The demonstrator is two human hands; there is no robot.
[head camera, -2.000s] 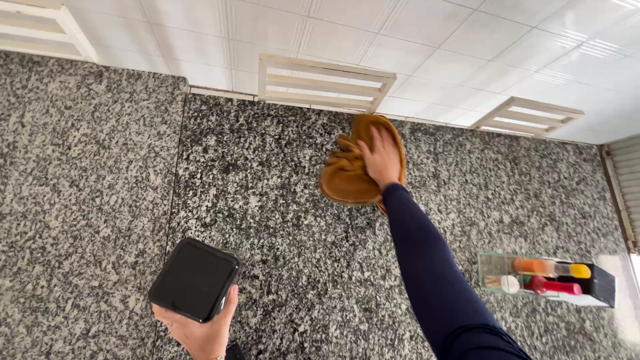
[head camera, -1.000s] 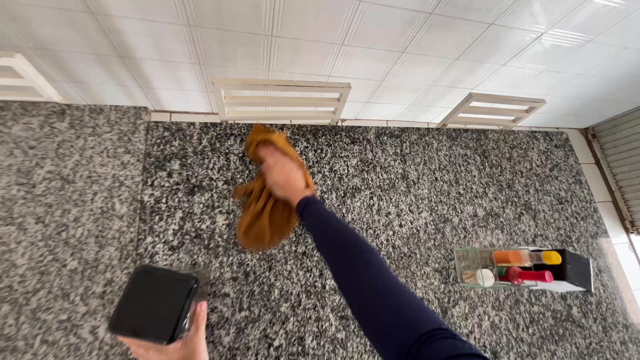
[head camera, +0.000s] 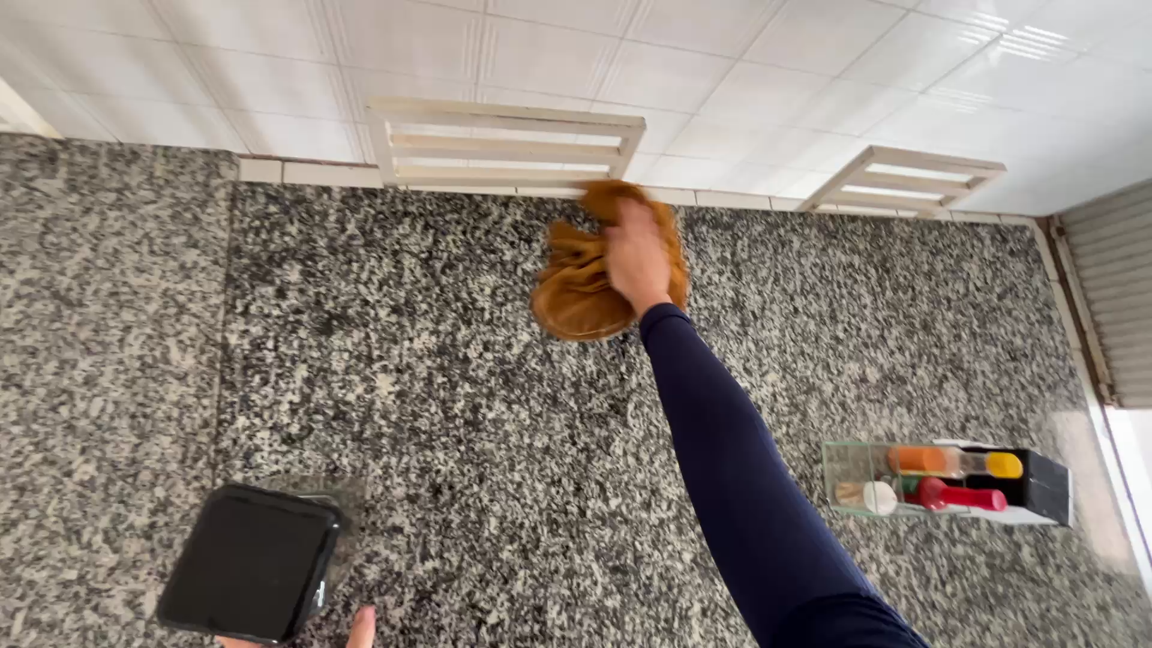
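Note:
My right hand [head camera: 637,256] presses a bunched brown cloth [head camera: 580,292] onto the speckled granite countertop [head camera: 432,405], near its back edge by the tiled wall. At the lower left stands a clear container with a black lid [head camera: 252,562]. My left hand [head camera: 360,628] is mostly cut off by the bottom edge of the view; fingertips show just below and beside the container. Whether those fingers touch it is hidden.
A clear divided caddy [head camera: 846,454] with orange, yellow and red-topped bottles stands at the right, against a black box [head camera: 1046,486]. Slatted white frames [head camera: 504,144] [head camera: 909,180] sit along the white tiled wall [head camera: 684,63]. A ribbed shutter [head camera: 1116,288] is at the far right.
Since one second ago, my right hand has moved the cloth to the right along the back of the countertop. Less of my left hand shows beside the container than before.

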